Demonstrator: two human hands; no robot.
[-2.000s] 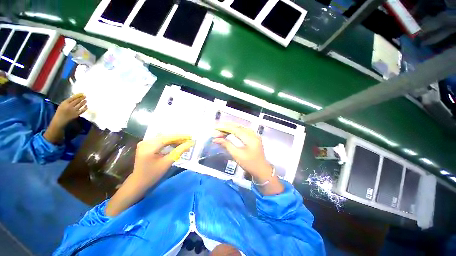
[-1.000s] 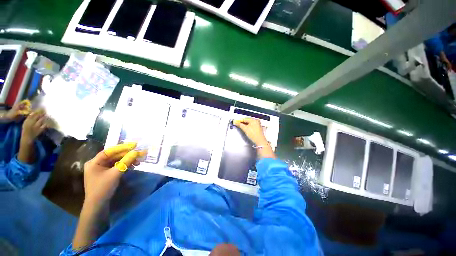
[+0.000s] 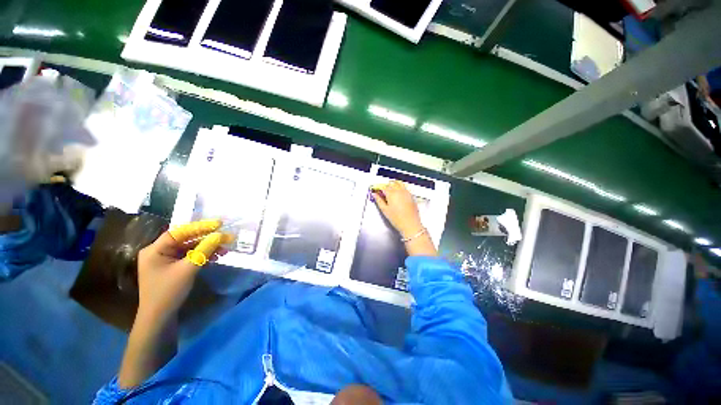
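Note:
A white foam tray (image 3: 309, 277) holds a left tablet (image 3: 237, 186), a middle tablet (image 3: 312, 210) and a right tablet (image 3: 375, 253), backs up, cameras at the upper-left corners. My left hand (image 3: 175, 257), with yellow finger cots, is over the left tablet's lower part. Its thumb and forefinger pinch a small clear film piece (image 3: 229, 227), faint in the glare. My right hand (image 3: 399, 212) has its fingertips at the right tablet's camera corner and covers the camera. Whether it pinches anything there is hidden.
Another tray (image 3: 522, 261) of tablets lies right, with clear scraps (image 3: 490, 273) between. White film sheets (image 3: 130, 150) lie left, beside a blurred clear sheet (image 3: 43, 130). A metal post (image 3: 569, 107) crosses the green conveyor (image 3: 395, 75), which carries trays.
From over the middle of the tray, my left hand has moved left and my right hand has moved right to the right tablet. A blurred clear sheet has appeared at the left, where another person's hands showed.

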